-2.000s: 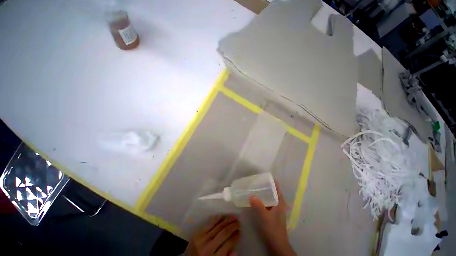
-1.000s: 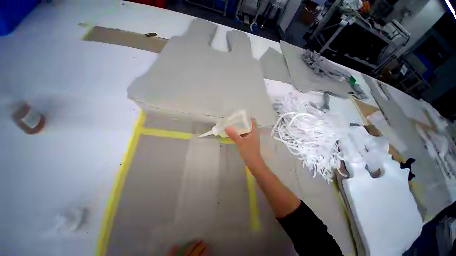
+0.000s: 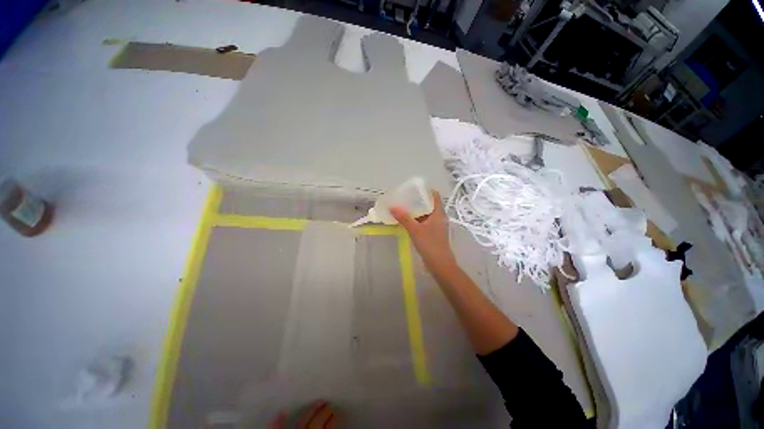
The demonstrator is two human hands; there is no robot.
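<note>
My right hand [image 3: 427,228] grips a translucent squeeze bottle [image 3: 402,201]. Its thin nozzle points left, with the tip at the top yellow tape line. A pale, thin strip-like area [image 3: 317,302] runs down the grey-beige marked work area [image 3: 239,293] below the nozzle. Whether the nozzle touches the surface I cannot tell. My left hand [image 3: 312,416] is at the bottom edge, mostly cut off; only some fingers show, low over the surface, and what they hold is hidden.
Grey vest-shaped sheets [image 3: 310,117] lie beyond the tape. White strips [image 3: 507,209] are heaped at the right, beside a stack of white cut panels [image 3: 641,335]. A small brown bottle [image 3: 27,209] stands at the left. A crumpled scrap [image 3: 102,377] lies lower left.
Since two seconds ago, my right hand has carried the bottle from near my left hand up to the far tape line. The view has shifted, and my left hand now shows only at the bottom edge.
</note>
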